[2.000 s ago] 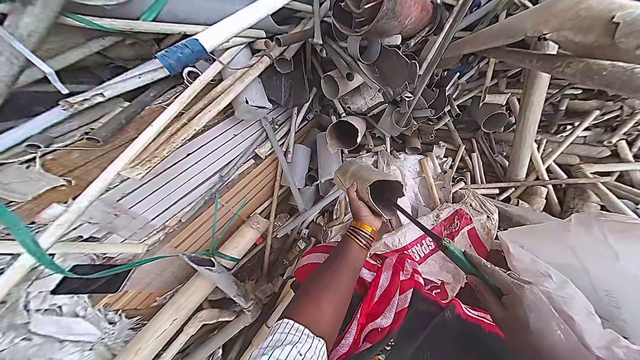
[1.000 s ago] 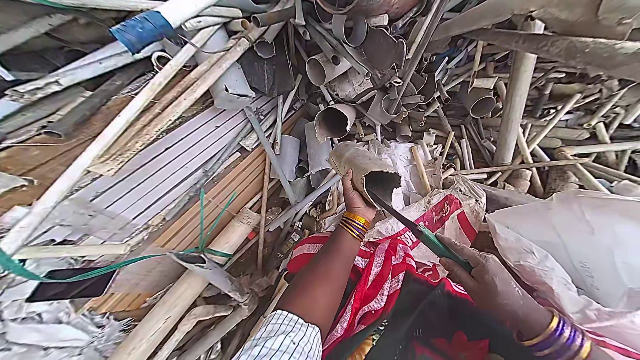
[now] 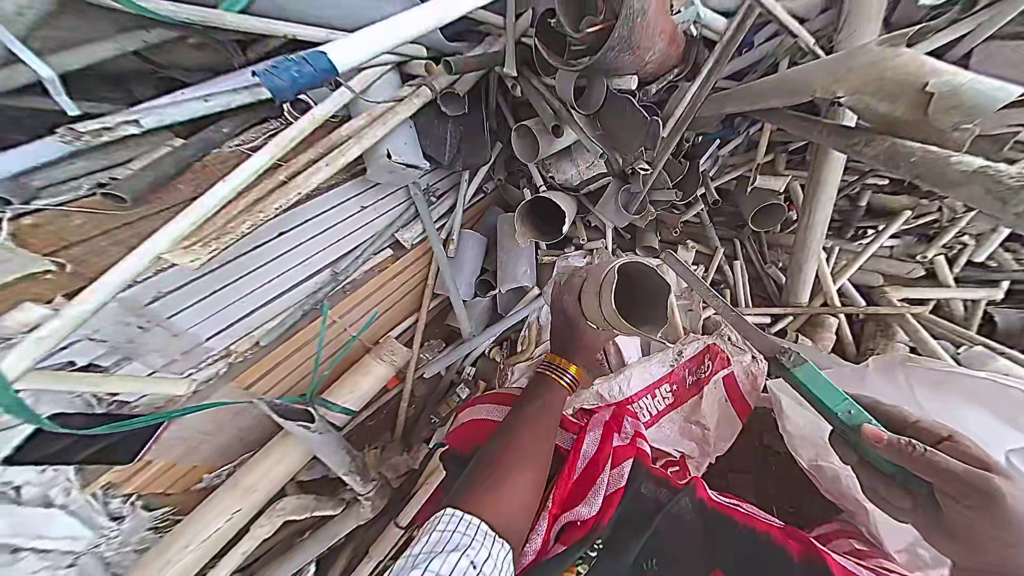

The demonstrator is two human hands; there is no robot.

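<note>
My left hand [image 3: 578, 320], with bangles at the wrist, grips a short piece of wide plastic pipe [image 3: 604, 298] near the middle of the view. The pipe's broken, open end faces right. My right hand [image 3: 920, 472], at the lower right, is closed around the green handle of a long-bladed tool [image 3: 840, 404], seemingly a knife or hacksaw. Its flat metal blade points up and left, and the tip is just right of the pipe, apart from it. A white woven sack with red print [image 3: 688, 400] lies below the pipe, beside red and white striped cloth [image 3: 596, 472].
Scrap pipes [image 3: 546, 216] and broken tubes are heaped ahead. Long white and brown panels [image 3: 304, 248] lie at the left, with a long pale pole [image 3: 160, 240] across them. Green strapping [image 3: 176, 420] runs at the lower left. A thick pipe [image 3: 816, 208] leans at the right.
The pipe in my left hand has turned, so its open end shows more fully. The blade was at the pipe's mouth a second ago; my right hand has moved it away to the right.
</note>
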